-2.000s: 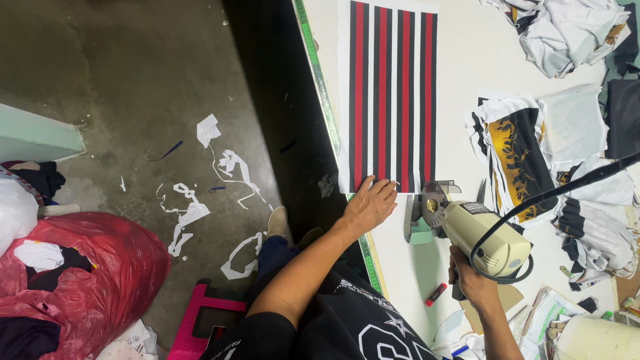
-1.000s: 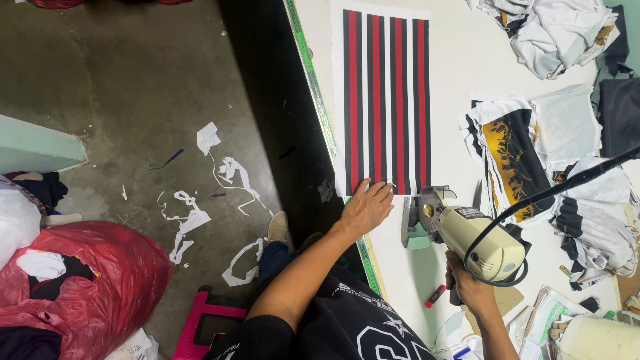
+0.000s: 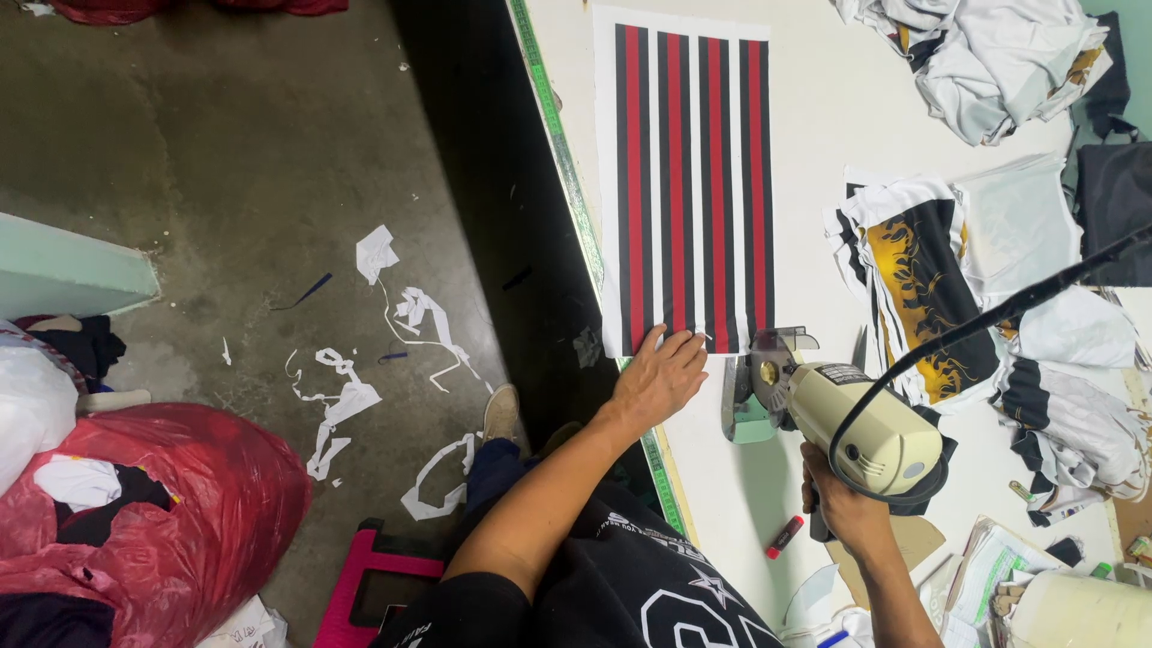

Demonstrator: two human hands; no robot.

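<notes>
A white fabric panel with black and red stripes (image 3: 677, 180) lies flat along the table's left side. My left hand (image 3: 661, 373) rests palm down on its near edge, fingers spread over the stripe ends. In my right hand (image 3: 832, 499) is the handle of a cream electric rotary cloth cutter (image 3: 864, 427), whose motor hides part of my fingers. The cutter's round blade and clear guard are at the panel's near right corner, with the green-tinted base plate (image 3: 751, 423) on the table. A black power cable (image 3: 990, 310) arches up from the cutter to the right.
Stacked cut pieces with a gold flame print (image 3: 918, 297) and white fabric piles (image 3: 999, 63) lie on the right. A red marker (image 3: 785, 537) is near my right hand. A green measuring tape (image 3: 562, 153) runs along the table edge. Scraps, a red bag (image 3: 225, 504) and a pink stool (image 3: 346, 585) are left.
</notes>
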